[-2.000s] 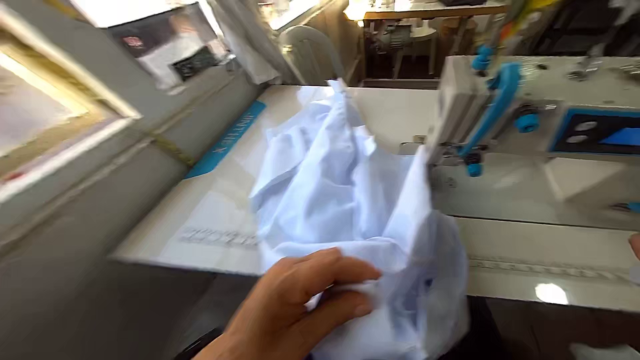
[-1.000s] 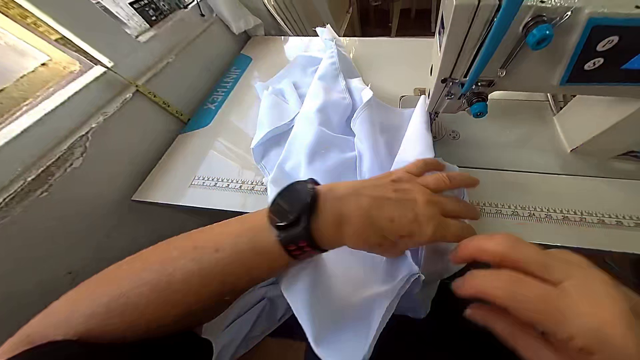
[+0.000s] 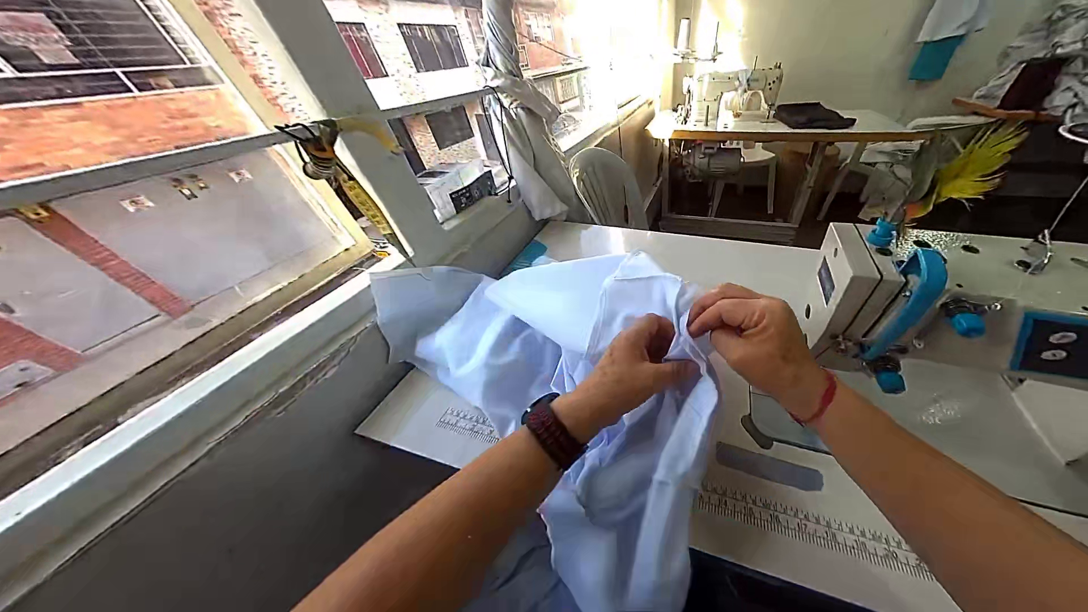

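A light blue-white fabric piece (image 3: 518, 348) is bunched over the sewing table and hangs past its front edge. My left hand (image 3: 633, 370), with a dark watch on the wrist, grips a fold near the middle of the cloth. Close to its right, my right hand (image 3: 752, 336), with a red string bracelet, pinches the cloth's seam or edge between thumb and fingers. The cloth between the hands is lifted. To their right stands the head of a sewing machine (image 3: 858, 293) with blue parts; its needle area is hard to make out.
A printed ruler (image 3: 807, 527) runs along the front of the white table (image 3: 748, 272). At the left are a window sill (image 3: 204, 408) and wall. Behind the table stand a plastic chair (image 3: 608, 183) and another sewing machine (image 3: 731, 89) on its own table.
The cloth lay spread on the table and is now gathered and lifted. Both hands have moved onto its edge, the right one from above the front of the table. The view has tilted up.
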